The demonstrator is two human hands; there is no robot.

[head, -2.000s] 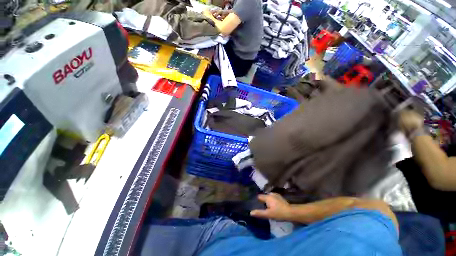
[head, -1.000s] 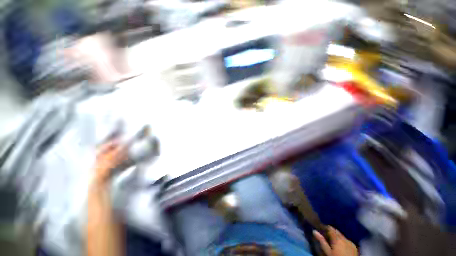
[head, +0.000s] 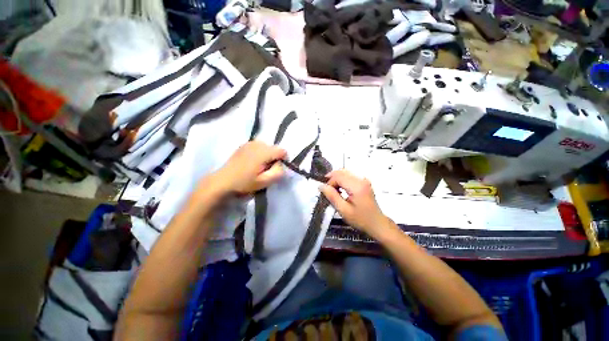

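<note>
A white striped panel (head: 284,233) with dark brown bands hangs over the table's front edge and down towards my lap. My left hand (head: 257,166) pinches its dark edge. My right hand (head: 349,194) pinches the same edge a little to the right. A short stretch of dark edge runs between the two hands. The white lockstitch machine (head: 494,126) stands to the right, with its needle area left of the control panel (head: 504,133). The panel is apart from the needle.
A cut-piece stack (head: 160,110) lies left. Brown fabric (head: 347,40) lies behind. Brown scraps (head: 444,176) and yellow-handled snips (head: 481,190) lie under the machine. A ruler tape (head: 467,241) runs along the front edge. A red tray (head: 570,221) is at the right end. Blue crates (head: 497,286) stand below.
The view has swung left from the crate side to the machine. Both hands have come together over the table and taken hold of the striped panel's edge.
</note>
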